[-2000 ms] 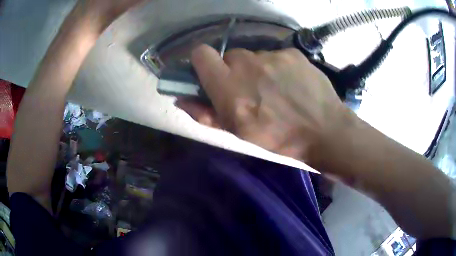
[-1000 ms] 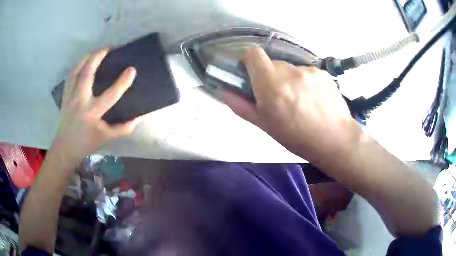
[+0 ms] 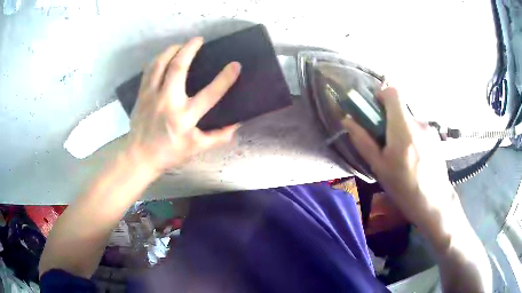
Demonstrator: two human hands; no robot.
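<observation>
My left hand [image 3: 177, 109] lies spread on a flat black pressing block [image 3: 246, 77], fingers over its top and thumb along its near side. The block lies on a curved white strip [image 3: 97, 130], whose rounded end shows at the left; a short piece also shows between block and iron. The middle of the strip is hidden. My right hand [image 3: 395, 129] is closed round the handle of the steam iron [image 3: 337, 103]. The iron's clear-rimmed tip is just right of the block, at the strip.
The pale speckled table [image 3: 343, 28] spans the view. Shears [image 3: 498, 94] lie at the far right. A ribbed hose [image 3: 486, 134] and black cable [image 3: 475, 169] run right from the iron. Below the near edge are a red thing [image 3: 43, 217], scraps [image 3: 160, 246] and purple cloth [image 3: 275, 240].
My left hand came into the table area and set the block on the strip; block and hand then moved right. The iron moved right and turned, its tip now pointing up and left.
</observation>
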